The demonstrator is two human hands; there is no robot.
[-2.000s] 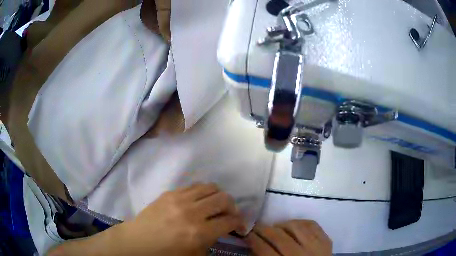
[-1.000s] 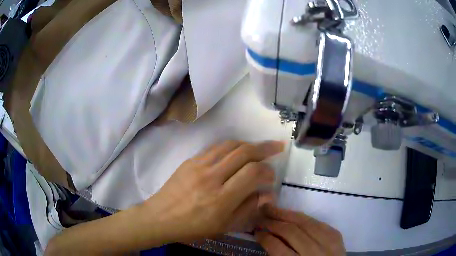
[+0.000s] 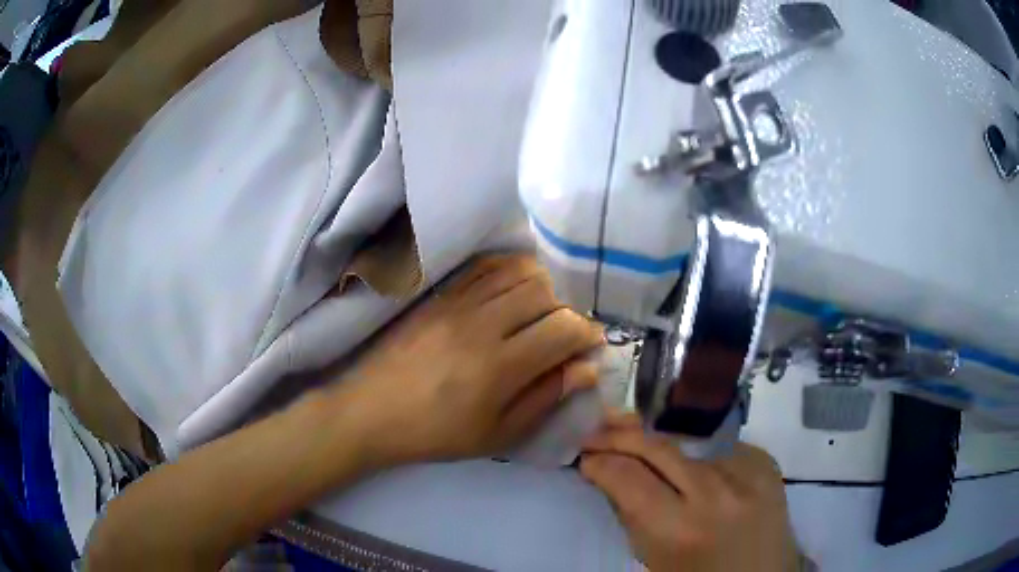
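A large garment panel [image 3: 212,190], pale side up with brown edges, lies left of the white sewing machine head [image 3: 860,168]. My left hand [image 3: 481,358] grips the panel's near edge, its fingertips beside the needle area [image 3: 626,335]. My right hand [image 3: 693,492] pinches the corner of the same pale cloth just in front of the needle area, close to my left fingertips. The needle and presser foot are mostly hidden behind the head and the shiny curved lever guard [image 3: 715,324].
A dark flat rectangle [image 3: 918,469] lies on the machine bed at the right. The tension assembly [image 3: 855,358] juts from the head. The table's rounded front edge [image 3: 413,547] runs along the bottom. Folded pale and dark cloth [image 3: 95,447] hangs at the lower left.
My left hand has moved up and forward with the cloth edge, bringing it to the needle area. My right hand has moved slightly up and right. The view has shifted.
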